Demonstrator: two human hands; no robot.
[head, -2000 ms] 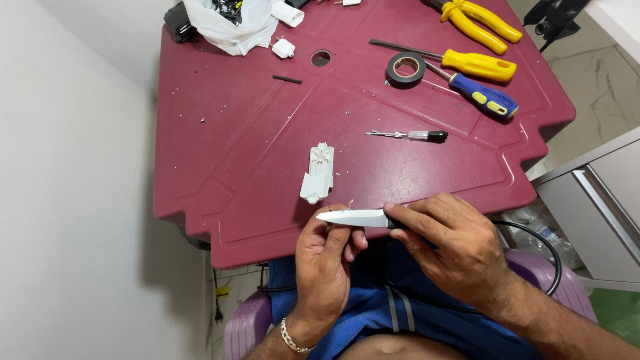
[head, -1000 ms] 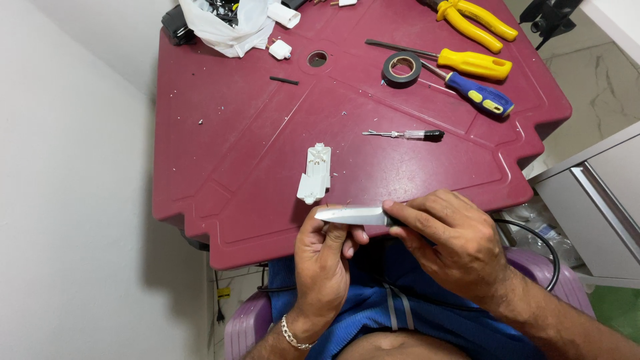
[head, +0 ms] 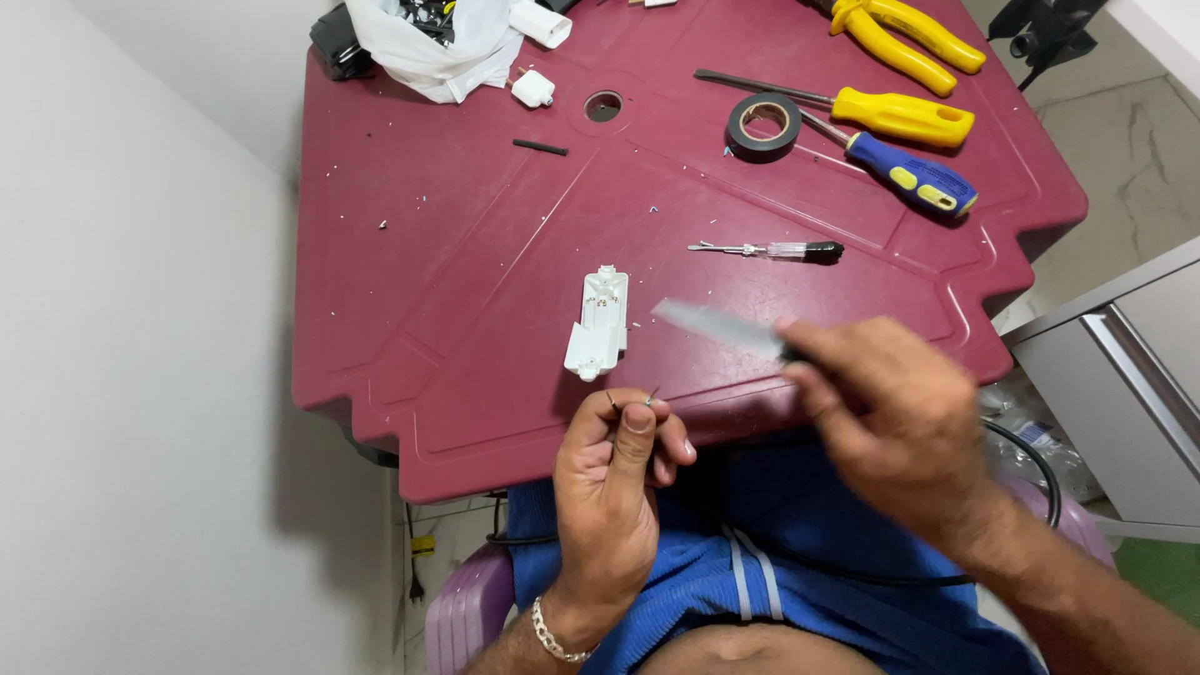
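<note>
My left hand (head: 614, 478), at the table's near edge, pinches thin wire ends (head: 649, 401) between thumb and fingers; two short ends stick up from the grip. The rest of the cable in that hand is hidden. My right hand (head: 881, 403), blurred, grips the dark handle of a knife (head: 717, 328), its blade pointing left above the table. Just beyond my left hand lies an opened white plastic electrical housing (head: 598, 323) with small metal contacts inside. Farther right a clear tester screwdriver (head: 773, 251) with a black end rests on the table.
On the maroon plastic table (head: 450, 309) lie black electrical tape (head: 764, 127), a yellow-handled screwdriver (head: 900, 117), a blue-handled screwdriver (head: 911, 174), yellow-handled pliers (head: 905, 42), a white plug (head: 532, 89) and a white plastic bag (head: 441, 66). A black cable (head: 1041, 450) loops at the right. A wall stands left.
The knife has come away from my left hand, moving up and right with my right hand. The wire ends at my left fingertips now show.
</note>
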